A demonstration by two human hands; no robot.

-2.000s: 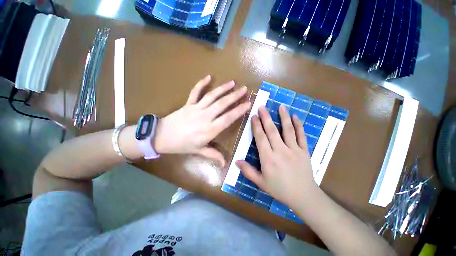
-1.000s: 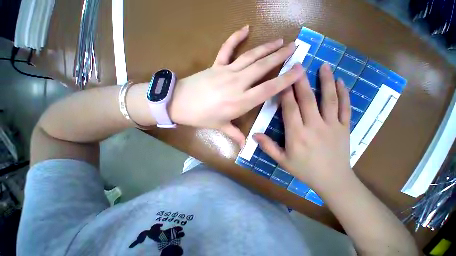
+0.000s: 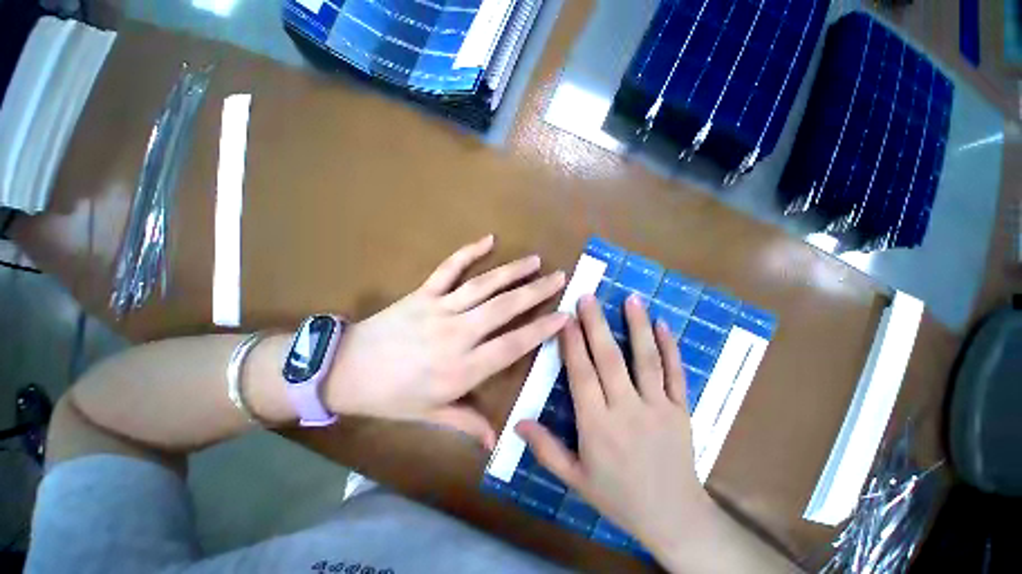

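Observation:
A blue solar cell panel (image 3: pixel 717 317) lies tilted on the brown bench, with a white strip (image 3: pixel 525 420) along its left edge and another white strip (image 3: pixel 728 392) along its right side. My right hand (image 3: pixel 628 426) lies flat on the panel, fingers apart, thumb at the left white strip. My left hand (image 3: pixel 448 342) lies palm down at the panel's left edge, its fingertips at the left strip and close to my right index finger. Neither hand grips anything. The panel's middle is partly hidden under my right hand.
Finished panels (image 3: pixel 392 45) are stacked at the upper left. Two dark-blue cell stacks (image 3: pixel 717 79) stand at the upper right. A single white strip (image 3: pixel 230 213), wire bundle (image 3: pixel 160 191) and strip pile (image 3: pixel 50 112) lie left; more strips (image 3: pixel 869 415), wires (image 3: pixel 885 510) and a grey round pot (image 3: pixel 992 398) are right.
The head view shifted down to the panel, then back up to show the stacks again. Both hands stay nearly in the same place at the panel; the left fingertips have drawn slightly back from the right fingers.

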